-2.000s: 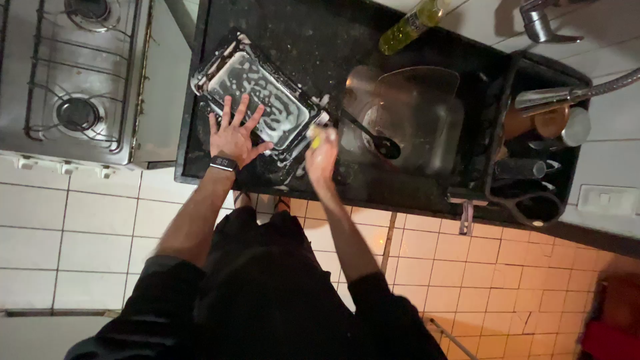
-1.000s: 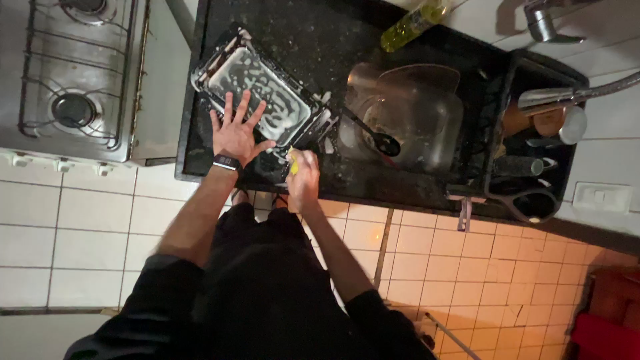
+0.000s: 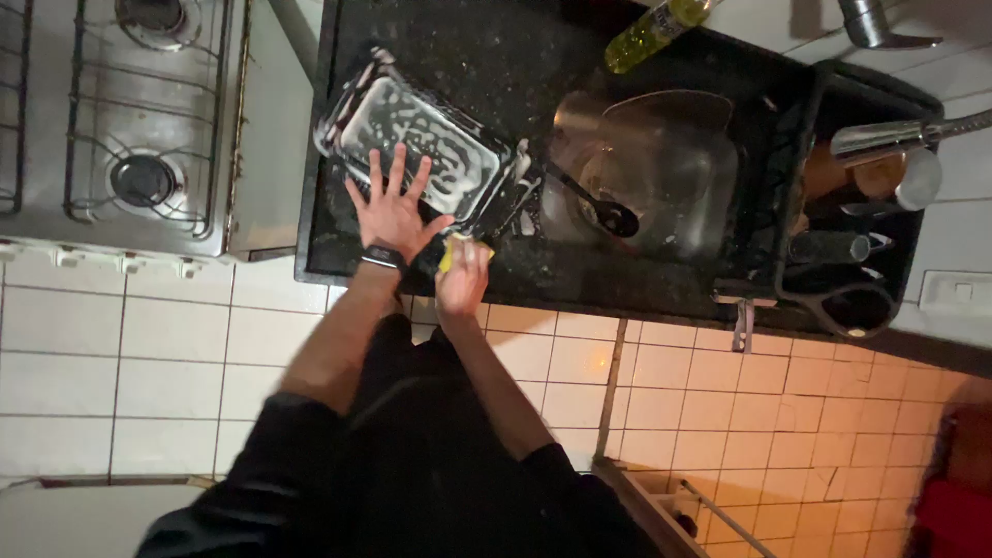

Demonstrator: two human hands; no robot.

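A dark rectangular baking pan (image 3: 422,147), streaked with white suds, lies at a slant on the black stone countertop (image 3: 496,46). My left hand (image 3: 394,217), with a black watch on its wrist, presses on the pan's near side, fingers spread. Close to the pan's near right corner my right hand (image 3: 463,283) grips a yellow sponge (image 3: 446,256), mostly hidden by the fingers. Suds lie on the counter right of the pan.
A metal sink (image 3: 690,186) holds a black spoon (image 3: 616,218). Behind it lies a bottle of yellow-green liquid (image 3: 655,35). The dish rack (image 3: 790,170) stands right, under a faucet (image 3: 872,27). A gas stove (image 3: 186,139) is at the left.
My right hand, with the sponge, has moved left from the pan's right side to near its closest corner. My left hand stays spread on the pan.
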